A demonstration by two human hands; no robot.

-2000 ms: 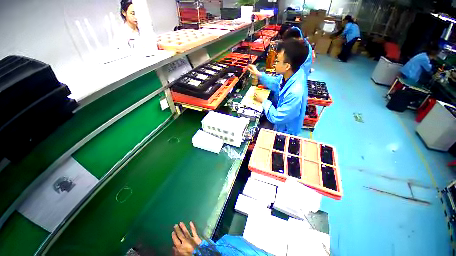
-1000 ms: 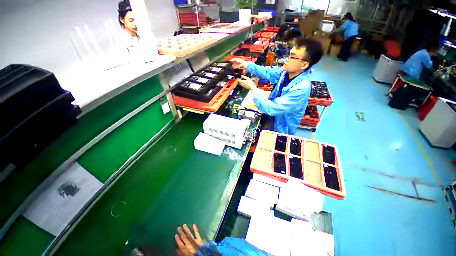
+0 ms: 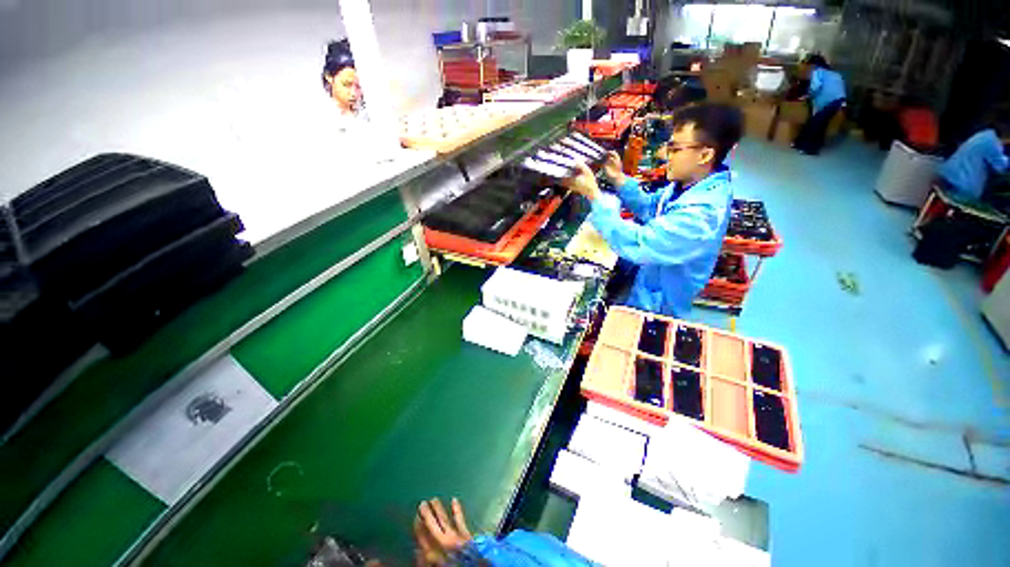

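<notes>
My left hand is not clearly in view; a small dark blurred shape shows at the bottom edge, and I cannot tell what it is. My right hand (image 3: 441,529) is at the bottom edge, over the near edge of the green bench (image 3: 377,443). Its fingers are apart and it holds nothing that I can see. White gift boxes (image 3: 598,449) lie in piles to its right. A red-orange compartment tray (image 3: 698,382) with dark devices in some pockets lies beyond them.
White boxes (image 3: 529,301) stand farther along the bench. A worker in a blue smock (image 3: 670,238) holds up a black tray (image 3: 565,157) with pale devices. Black stacked trays (image 3: 122,255) are on the upper shelf at left. A posted sheet (image 3: 199,421) is on the green panel. Blue floor (image 3: 875,366) is at right.
The worker has lifted the black tray off the pile on the rack. The view has shifted, so things appear farther right and slightly lower. My right hand stays by the bench edge.
</notes>
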